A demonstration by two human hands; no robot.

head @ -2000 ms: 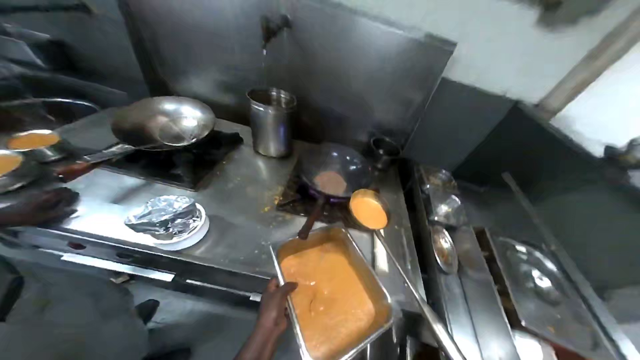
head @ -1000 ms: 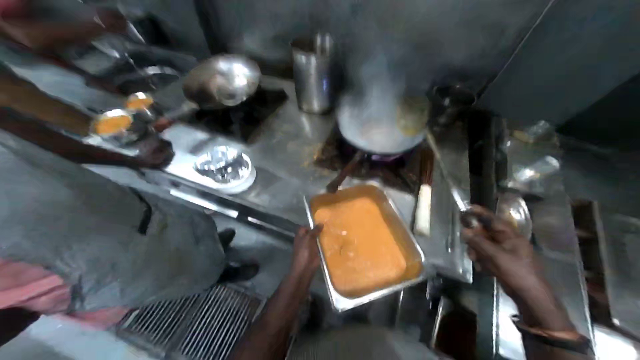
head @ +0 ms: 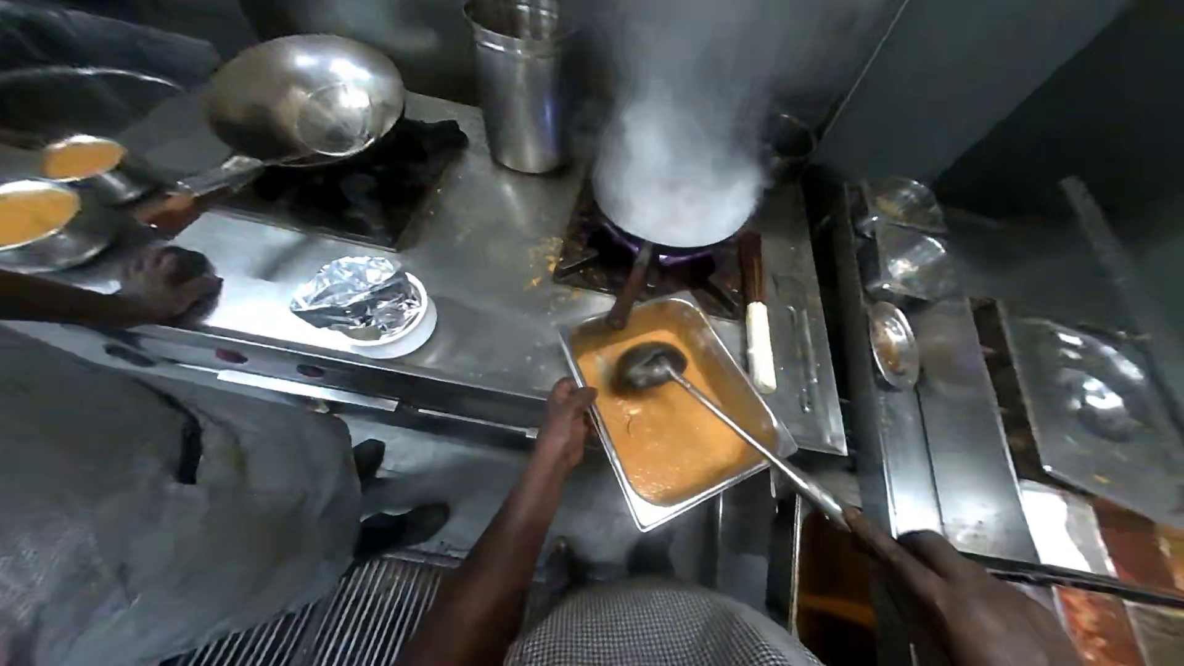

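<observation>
A rectangular steel pan of orange sauce tilts over the front edge of the stove counter. My left hand grips its left rim. With my right hand I hold the long handle of a steel ladle, whose bowl is over the sauce, near the pan's far end. Just behind it, a steaming wok sits on the burner; thick steam hides what is in it. The wok's handle reaches over the pan's far rim. A brush with a white handle lies to the right.
Left of me stands a co-worker, a hand on the counter near two bowls of orange sauce. An empty wok, a tall steel container and a foil-topped white bowl are on the stove. Steel bowls line the right side.
The ladle, full of sauce beside the wok two seconds ago, was over the wok one second ago and is now over the pan. Steam has risen from the wok and thickened.
</observation>
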